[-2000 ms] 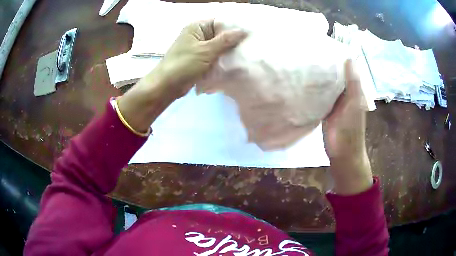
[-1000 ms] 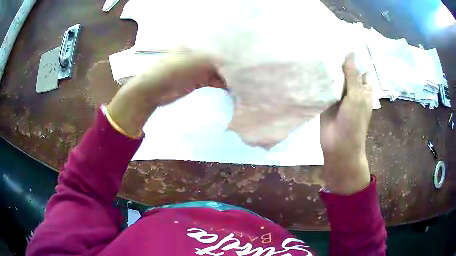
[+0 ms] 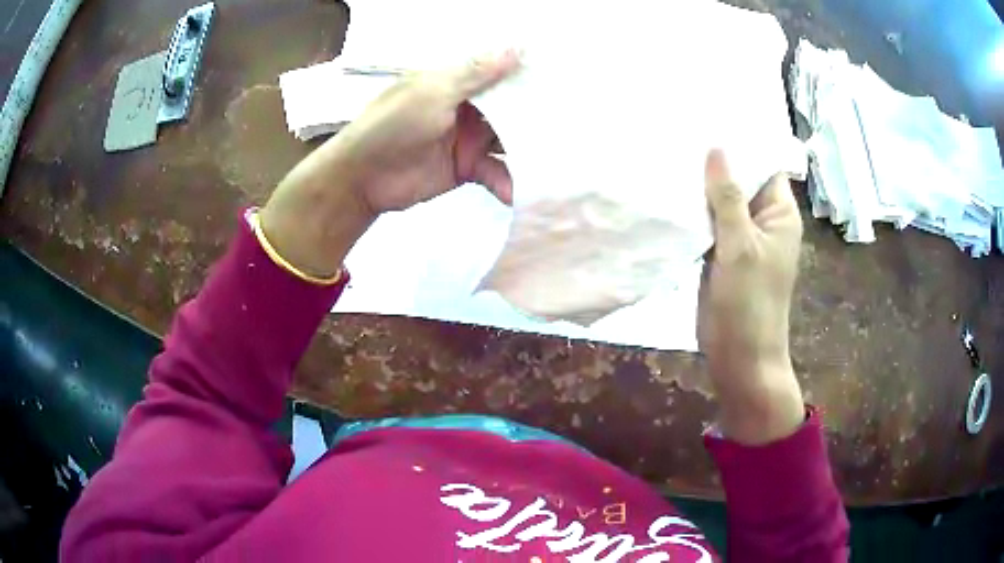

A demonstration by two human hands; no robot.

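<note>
A white cloth panel (image 3: 617, 143) is held up between my hands, its lower part hanging shaded above more white cloth. My left hand (image 3: 424, 138) grips its left edge, thumb and fingers apart around the edge. My right hand (image 3: 754, 253) grips its right edge, with the thumb on top. Beneath lies a stack of white panels (image 3: 413, 258), partly hidden by the held panel and my left hand. Bright glare hides where the held panel ends at the far side.
A pile of smaller white cut parts (image 3: 897, 154) lies at right. A pale tape roll (image 3: 978, 403) and small dark tool (image 3: 970, 349) lie near the right edge. A metal bar (image 3: 185, 64) and grey-green card (image 3: 134, 105) lie at left on the brown table (image 3: 550, 385).
The held panel is spread flatter between my hands. My left hand now shows clearly at its left edge, after being blurred. The view has shifted, so table items appear moved.
</note>
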